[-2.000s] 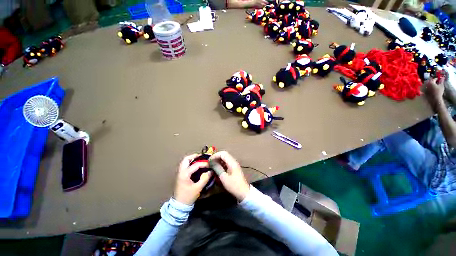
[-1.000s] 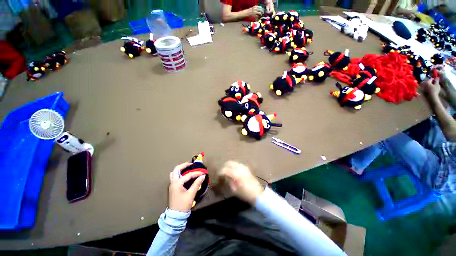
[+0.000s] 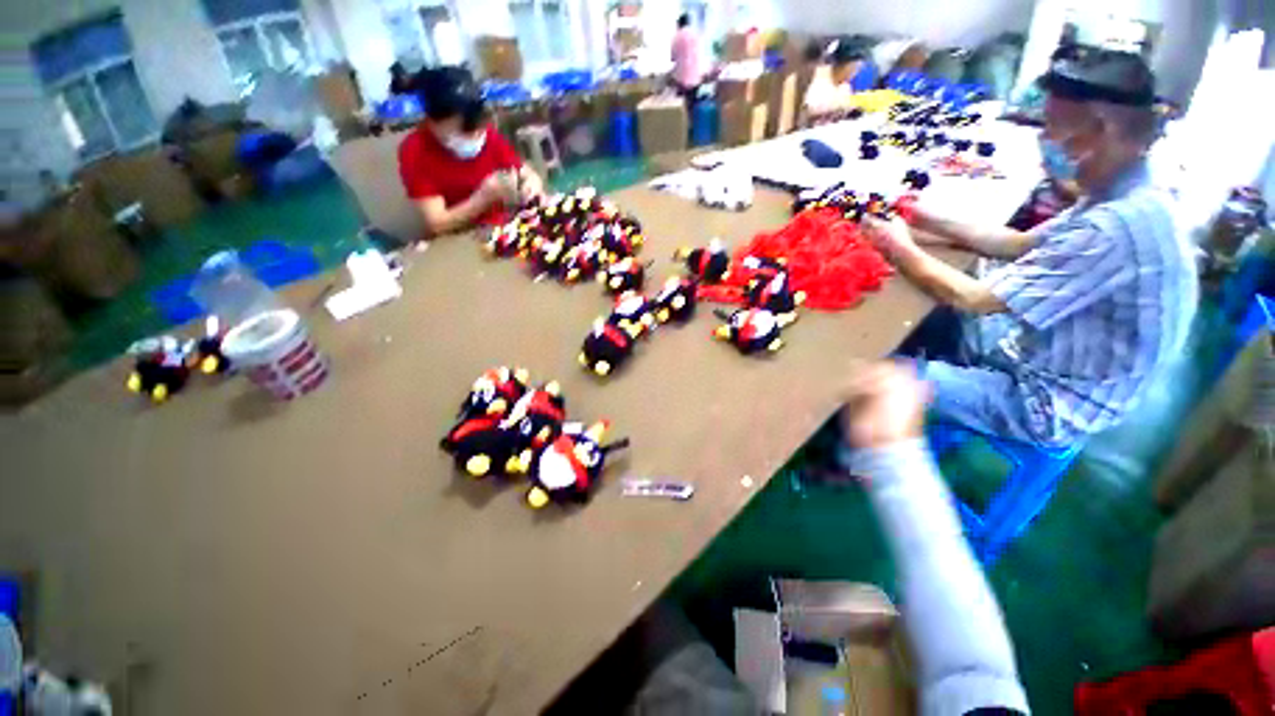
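My right hand [image 3: 887, 402] is raised at the right, beyond the table's near edge, with the arm stretched out. It is blurred, its fingers look drawn together, and I cannot tell whether it holds a needle or thread. My left hand is not in view, nor is the penguin it held. A dark thin line [image 3: 420, 663] shows low over the table. Several plush penguins [image 3: 569, 464] with red scarves lie grouped on the table. The thread snips [image 3: 657, 490] lie just right of them.
A pile of penguins [image 3: 571, 238] and a red tangled heap [image 3: 825, 260] lie farther off. A red-and-white tub [image 3: 290, 361] stands left. An open carton [image 3: 839, 616] is below the table edge. A person in a striped shirt [image 3: 1098, 301] sits right; another in red [image 3: 455, 175] sits across.
The view has swung up and to the right. My right hand has moved away from the penguin, out to the right. My left hand and its penguin have left the picture, as has the phone.
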